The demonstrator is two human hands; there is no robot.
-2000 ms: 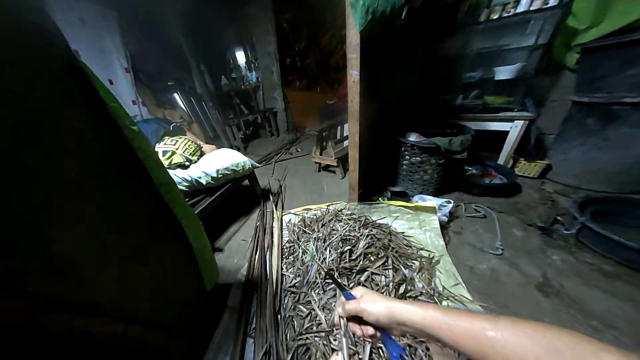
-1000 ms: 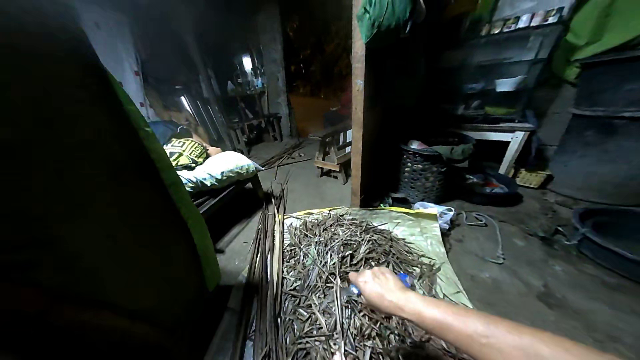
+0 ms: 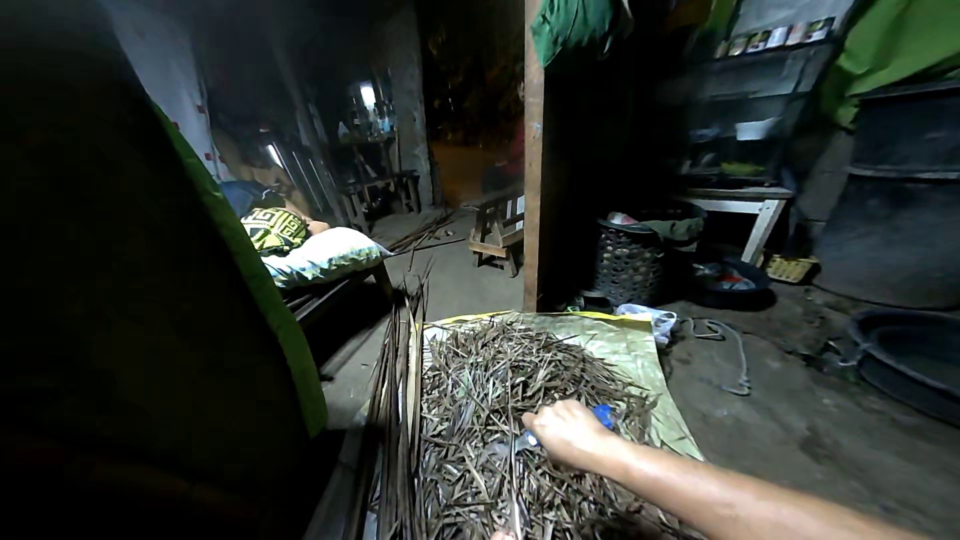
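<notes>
My right hand (image 3: 568, 433) is closed around the blue handle (image 3: 604, 417) of a knife, whose blurred blade (image 3: 510, 447) points left. Only a fingertip of my left hand (image 3: 504, 535) shows at the bottom edge, at the lower end of a thin pale strip (image 3: 514, 480) that crosses the blade; its grip is mostly out of view. Beneath both hands lies a heap of short, dry leaf or stalk pieces (image 3: 480, 390) on a pale sheet (image 3: 667, 409) with a yellow edge. Long dry stalks (image 3: 390, 397) lie along the heap's left side.
A wooden post (image 3: 532, 187) rises behind the sheet. To the right are a woven basket (image 3: 628, 262), a rope (image 3: 739, 360) and a dark tub (image 3: 911, 356). A person in patterned clothing (image 3: 276, 229) lies by a pillow (image 3: 330, 251) on a bench at left. Dark cloth with a green edge (image 3: 277, 330) hangs nearby.
My right hand, with the knife, has moved up and away from the bottom edge since two seconds ago. The blade has swung from pointing up-left to pointing left.
</notes>
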